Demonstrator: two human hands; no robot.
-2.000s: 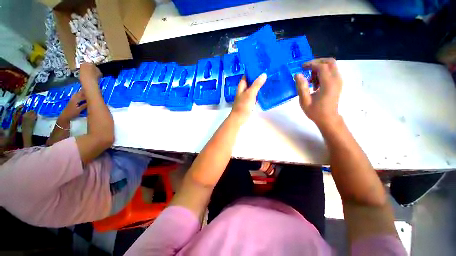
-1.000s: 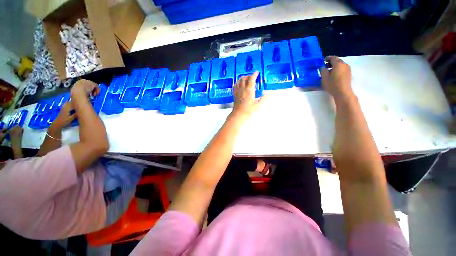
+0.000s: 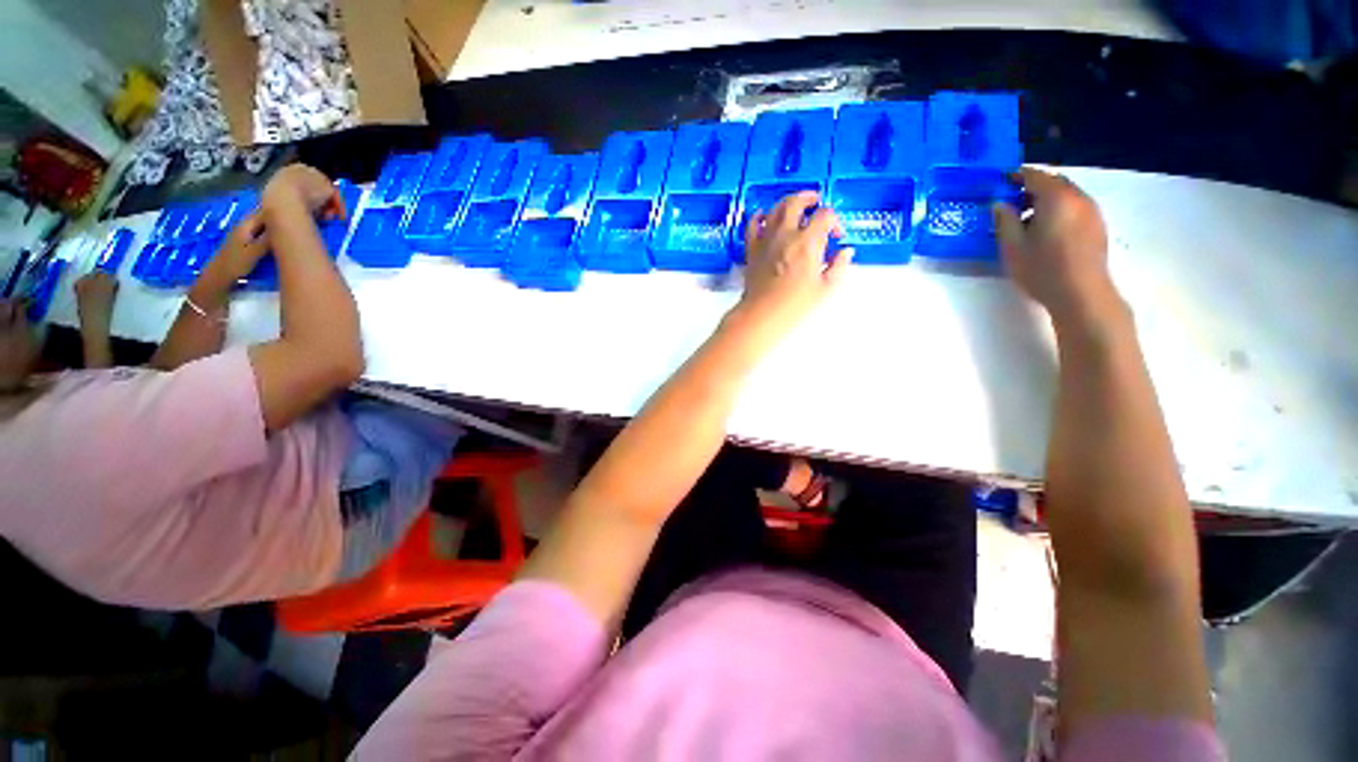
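Note:
Blue blister trays lie side by side, cavities up, in a row on the white bench. My right hand (image 3: 1060,246) is at the right edge of the rightmost tray (image 3: 973,134), with finger and thumb on its edge. My left hand (image 3: 789,256) rests at the near end of the third tray from the right (image 3: 789,146), fingers apart, and covers part of its squarish cavity. Another tray (image 3: 876,145) lies between these two. The row continues to the left, where one tray (image 3: 551,223) sits slightly nearer to me than those beside it.
A neighbour's arm (image 3: 313,298) reaches over the left part of the row. An open carton (image 3: 384,67) with white parts (image 3: 305,75) stands at the upper left. A flat clear pack (image 3: 782,90) lies on the black strip (image 3: 626,97) behind the row. An orange stool (image 3: 402,588) is under the neighbour.
The blue trays that I held raised and overlapping above the bench now lie flat at the row's right end. The blue block on the far surface has left the view.

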